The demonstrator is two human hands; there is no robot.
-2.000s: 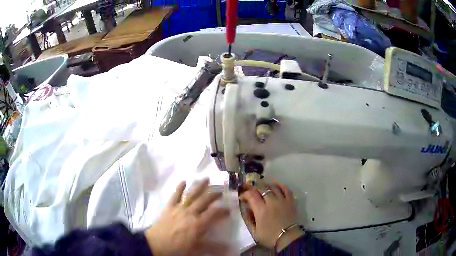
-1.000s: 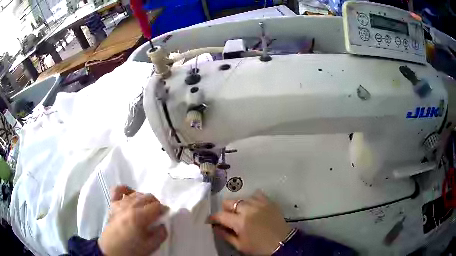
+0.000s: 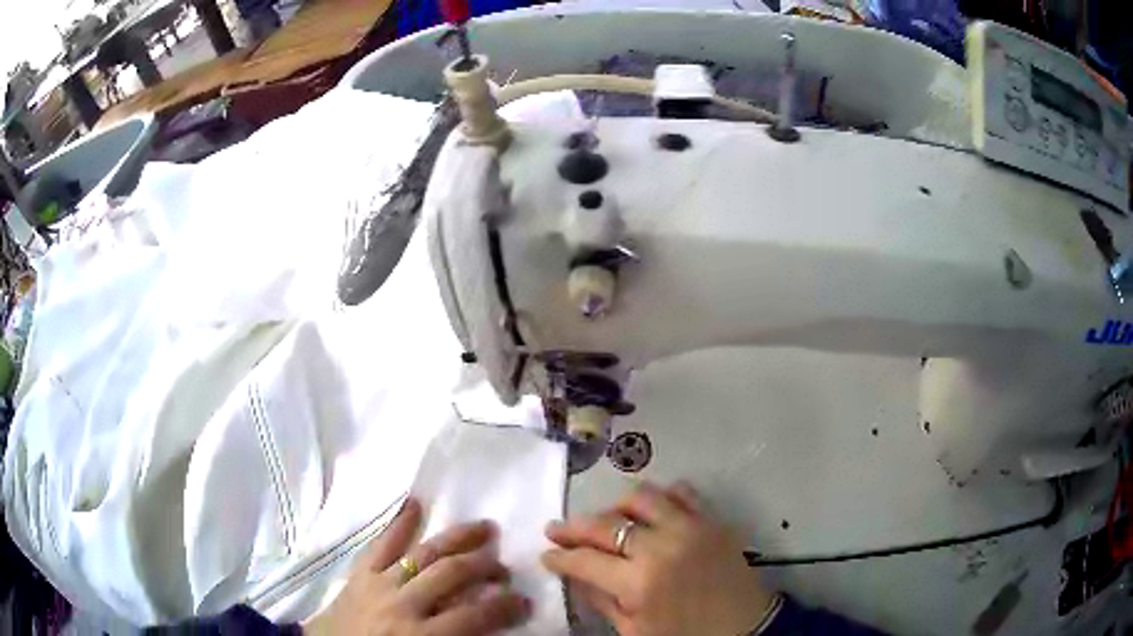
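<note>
A white garment piece (image 3: 298, 360) with thin dark double stitch lines spreads left of the machine head. Its narrow folded edge (image 3: 497, 482) lies flat on the bed, running to the presser foot (image 3: 559, 420), where a small flap of cloth is turned over. My left hand (image 3: 435, 581) lies on the cloth, fingers spread, pressing it; a ring shows on one finger. My right hand (image 3: 659, 559) rests at the cloth's right edge, fingertips touching it. Whether its fingers pinch the edge cannot be told. The needle is hidden in the dark area under the head.
The off-white sewing machine arm (image 3: 770, 261) crosses the right. A holed disc (image 3: 631, 450) sits on the bed right of the foot. A control panel (image 3: 1054, 118) is at upper right. A plastic-wrapped grey piece (image 3: 391, 230) hangs left of the head. A pale tub (image 3: 857, 62) is behind.
The camera view has shifted. The bunched cloth before the foot now lies flatter. My left hand has opened from a bunched grip and spread on it. My right hand stays by the edge.
</note>
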